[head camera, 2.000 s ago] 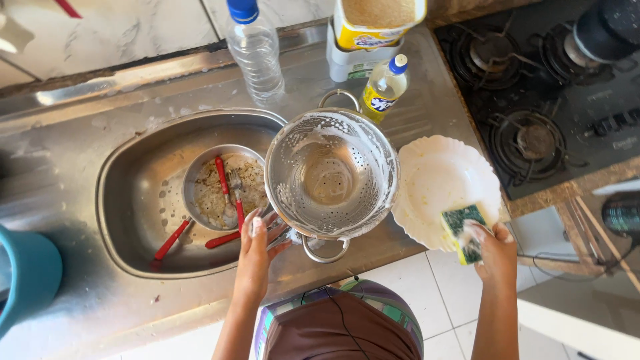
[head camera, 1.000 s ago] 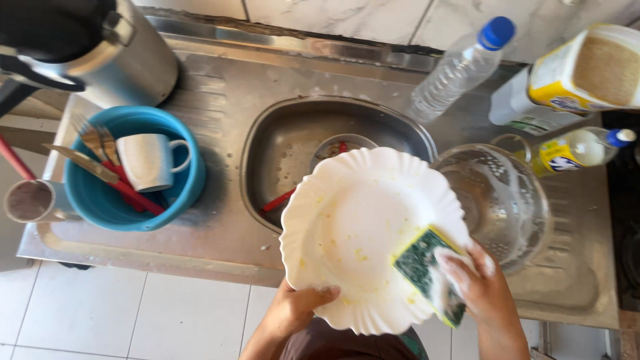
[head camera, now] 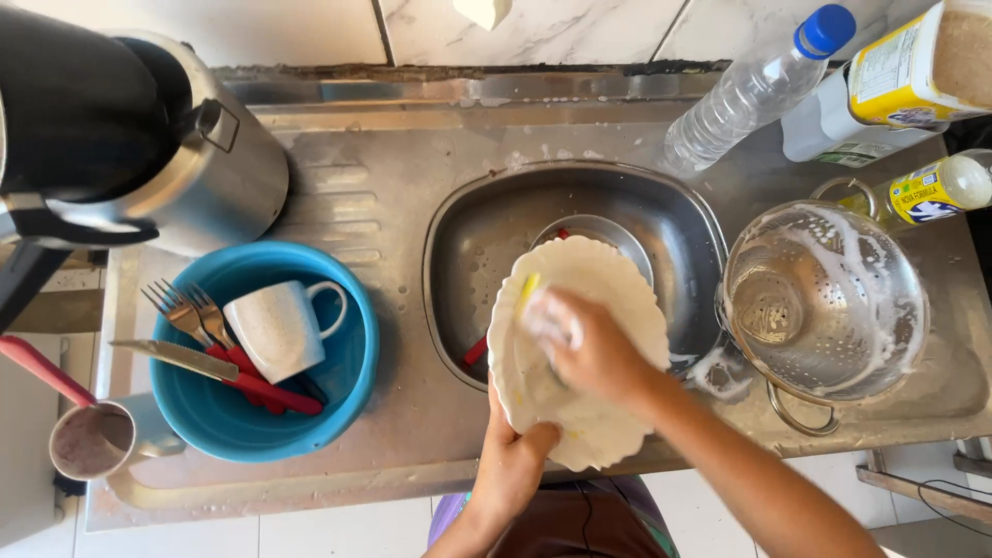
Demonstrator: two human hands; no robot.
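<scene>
A white plate with a scalloped rim [head camera: 612, 403] is tilted over the near edge of the steel sink basin [head camera: 480, 263]. Its lower left rim is gripped by my left hand [head camera: 515, 457], thumb on the face. My right hand [head camera: 581, 341], foamy at the fingers, presses a sponge against the plate's upper left; only a yellow edge of the sponge [head camera: 530, 287] shows. Behind the plate, a round metal dish [head camera: 624, 236] sits in the basin, partly hidden, and a red handle [head camera: 476, 351] lies at the basin's left.
Left of the basin stands a blue plastic tub [head camera: 364, 349] with a white mug [head camera: 275, 329], forks and a knife. A small pot [head camera: 93, 442] and a large metal container [head camera: 225, 170] are beside it. A soapy colander [head camera: 829, 302], clear bottle [head camera: 744, 93] and detergent bottle [head camera: 930, 190] stand right.
The plate lay beside the colander two seconds ago; my left hand now holds it near the basin. My right hand with the sponge has moved to the plate's upper left. The view has shifted left.
</scene>
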